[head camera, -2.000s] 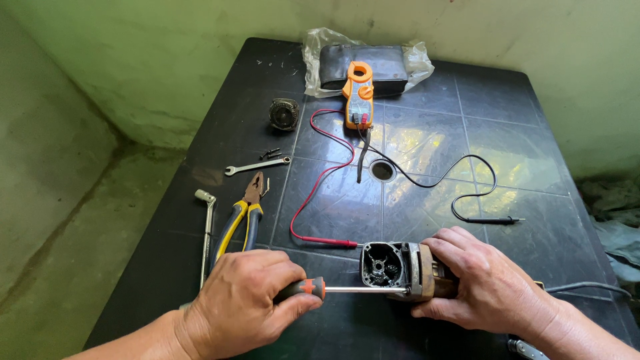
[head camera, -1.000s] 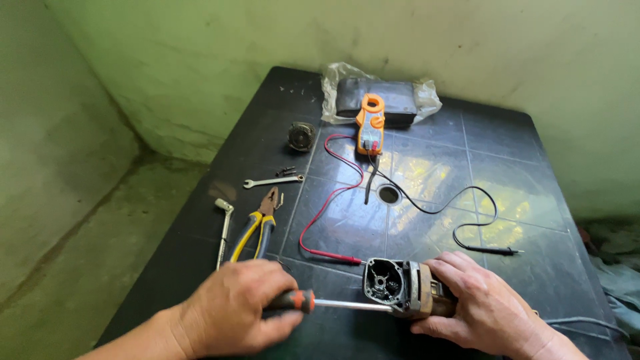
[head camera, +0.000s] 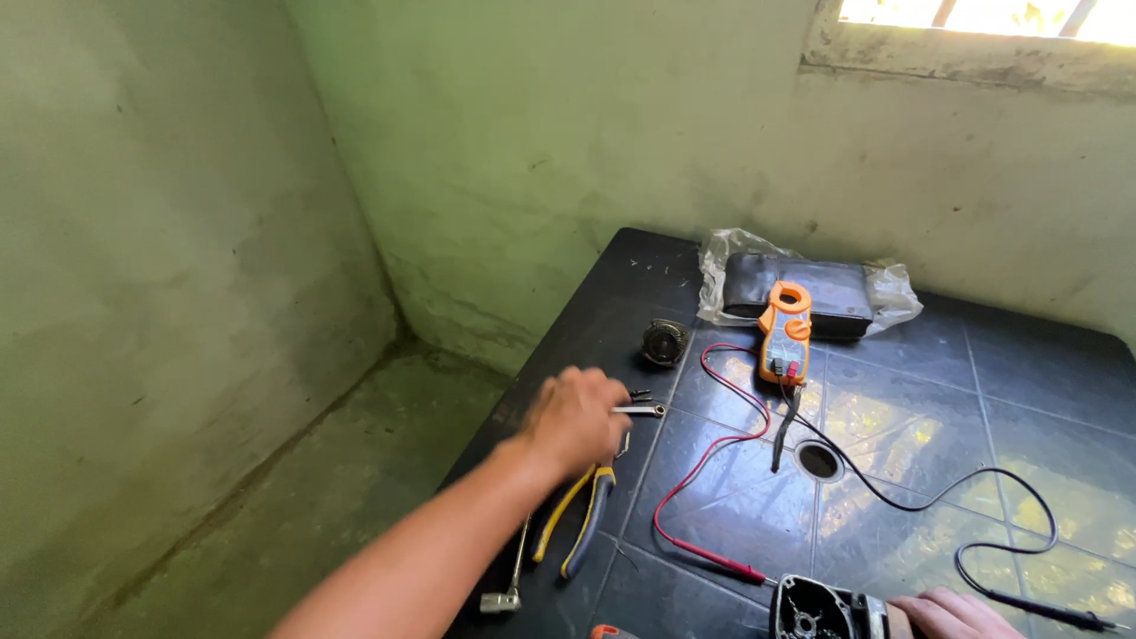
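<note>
My left hand (head camera: 577, 417), blurred, is over the combination wrench (head camera: 646, 410) and the jaws of the yellow-and-grey pliers (head camera: 586, 519); whether it grips anything is hidden. At the bottom right edge my right hand (head camera: 958, 614) rests on the power tool's open gear housing (head camera: 809, 611), mostly out of view. The orange end of the screwdriver handle (head camera: 612, 632) shows at the bottom edge, apart from both hands. A socket wrench (head camera: 501, 602) lies left of the pliers. Small dark screws (head camera: 639, 394) lie just beyond the wrench.
An orange clamp meter (head camera: 788, 333) leans on a black case (head camera: 839, 293) in clear plastic. Its red probe (head camera: 719, 561) points at the housing; the black probe (head camera: 1052, 612) lies to the right. A round metal part (head camera: 665, 343) sits near the black table's (head camera: 896, 373) left edge.
My left hand has let go of the screwdriver and moved away across the table to the wrench and pliers. The view has swung up and left. My right hand remains at the housing.
</note>
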